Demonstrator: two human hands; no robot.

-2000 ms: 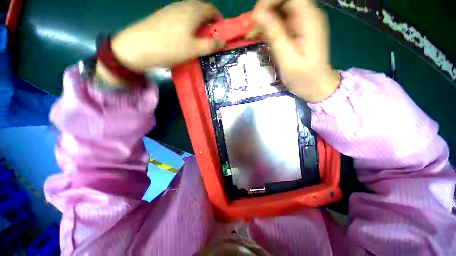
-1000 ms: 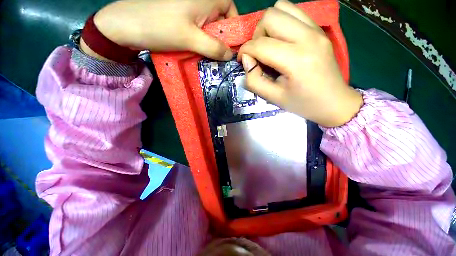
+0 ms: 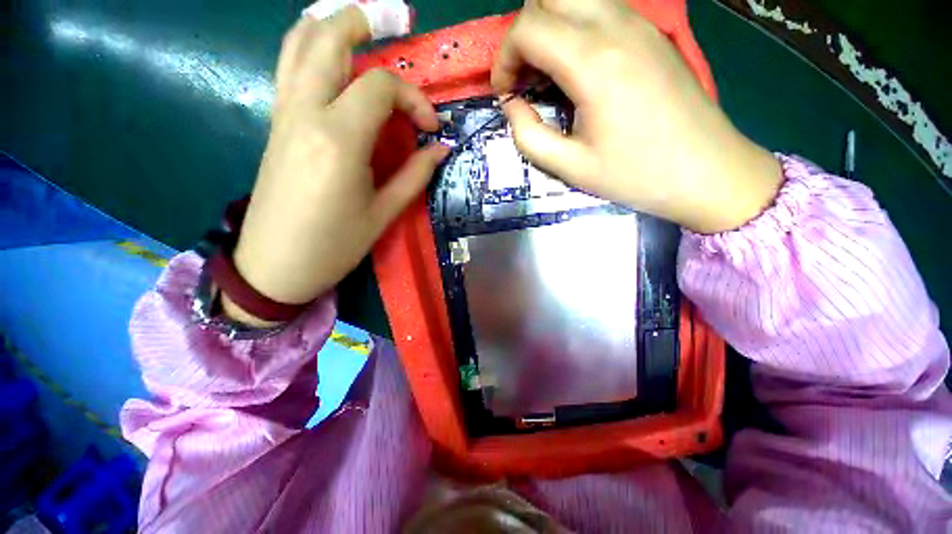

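Note:
An opened tablet [image 3: 658,302] lies in an orange-red foam holder [image 3: 412,323], with its silver battery [image 3: 553,313] towards me and its mainboard [image 3: 506,167] at the far end. A thin dark cable [image 3: 478,132] runs slantwise over the mainboard's upper left. My left hand [image 3: 329,156] has thumb and index finger at the cable's left end, by the tablet's upper left corner; white covers show on other fingertips. My right hand [image 3: 637,115] pinches the cable's right end between thumb and index finger above the mainboard. The fingers partly hide the cable ends.
The glossy dark green bench [image 3: 157,136] lies around the holder. A slim pen-like tool [image 3: 850,152] lies on it at the right. A worn, pale-flecked edge [image 3: 887,94] curves across the upper right. Blue floor with yellow-black tape shows at the lower left.
My left hand has moved from the holder's top edge to the tablet's upper left corner, onto the cable. My right hand still holds the cable. The holder has shifted slightly away from me since one second ago.

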